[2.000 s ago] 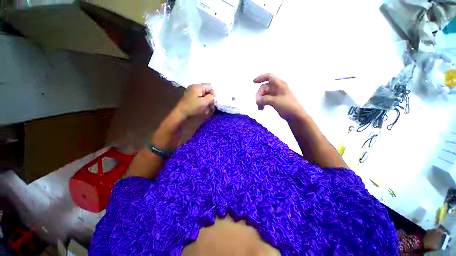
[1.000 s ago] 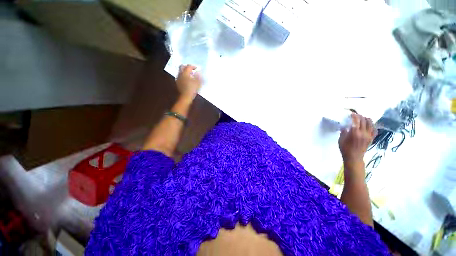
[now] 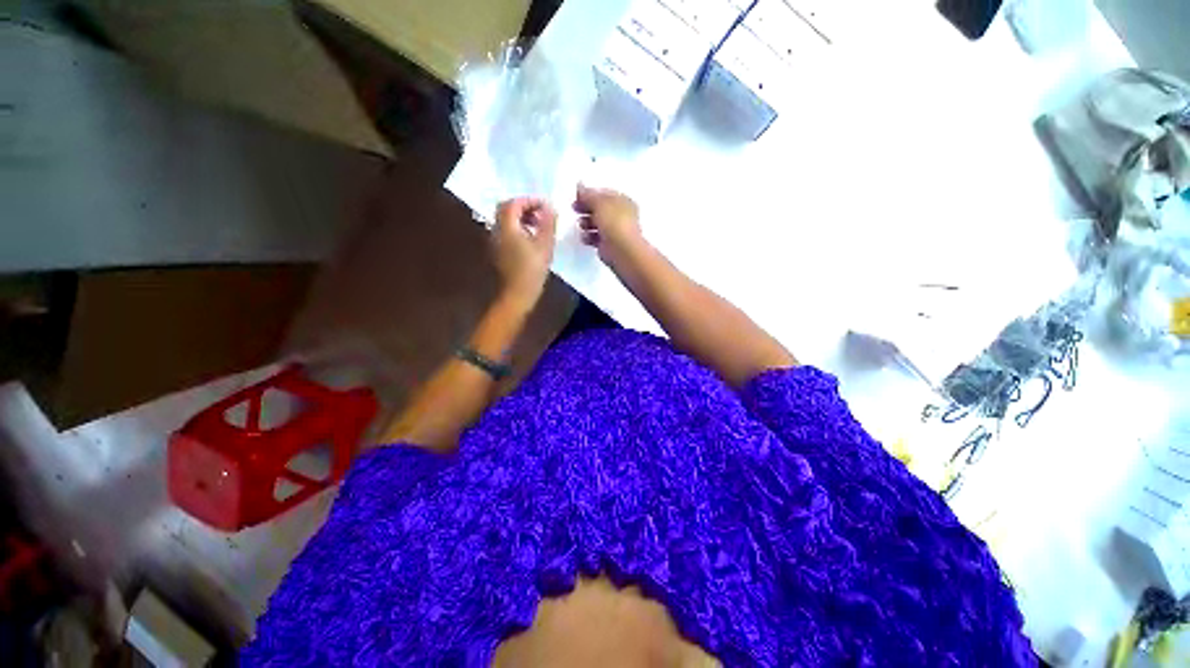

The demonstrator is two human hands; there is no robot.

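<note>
My left hand (image 3: 525, 245) is at the table's left corner, fingers curled with the tips close together. My right hand (image 3: 610, 219) is just right of it, fingers bent toward it, a small gap between them. Glare hides whether either hand holds thin clear film. A crinkled pile of clear poly bags (image 3: 525, 120) lies just beyond my left hand. Two rows of small white cartons (image 3: 649, 59) with fine black print stand near the table's far left edge.
Black cords (image 3: 1018, 369) lie at the right of the white table, near white bagged pieces. A grey-beige cloth (image 3: 1107, 137) and a yellow-centred roll (image 3: 1182, 318) are far right. A dark flat object (image 3: 968, 16) is at the far edge. A red stool (image 3: 209, 472) and brown cartons (image 3: 424, 37) are left.
My right hand has moved from the white pieces near the cords over to my left hand. My left hand has moved slightly nearer me and right, off the bag pile. The view has shifted slightly.
</note>
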